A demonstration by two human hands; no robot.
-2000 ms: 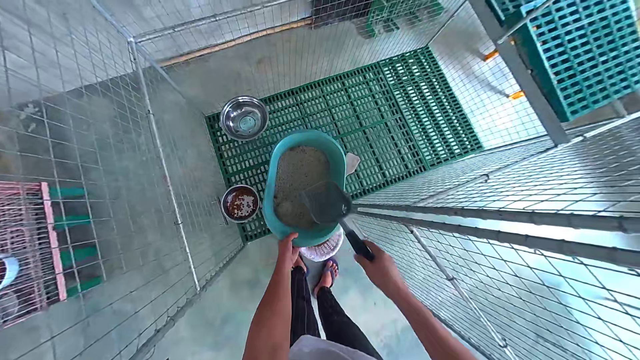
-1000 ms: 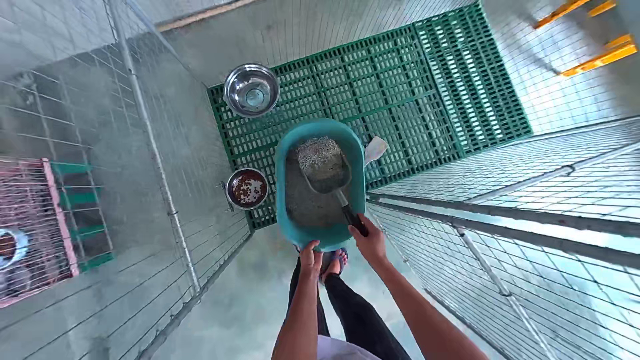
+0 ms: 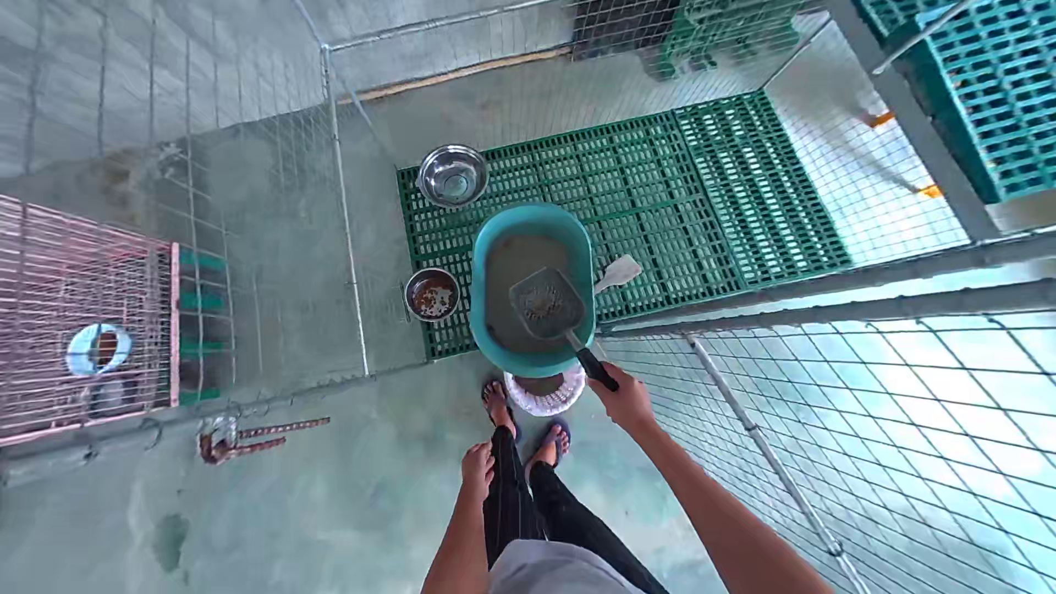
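My right hand [image 3: 623,398] grips the black handle of a litter scoop [image 3: 547,304], whose slotted metal head holds some granular clumps over the litter. Below the scoop is a turquoise litter tray [image 3: 491,330] with grey-brown litter in it, at the edge of the green slatted floor. My left hand [image 3: 478,469] hangs beside my left leg, away from the tray, fingers partly curled and holding nothing that shows. A white round basket [image 3: 545,404] stands near my feet, partly hidden under the tray's near end. To the tray's right lies a white plastic scraper or scoop [image 3: 620,271].
A steel bowl [image 3: 453,176] and a bowl of kibble [image 3: 432,294] sit left of the tray, on or beside the green slatted floor panel [image 3: 652,198]. Wire mesh walls flank the cage, with a metal rail [image 3: 825,309] at right. A pink cage [image 3: 91,272] stands at far left.
My left hand has let go of the tray's near rim and dropped back beside my leg. The scoop, lower in the litter a second ago, now carries clumps toward the tray's near right side.
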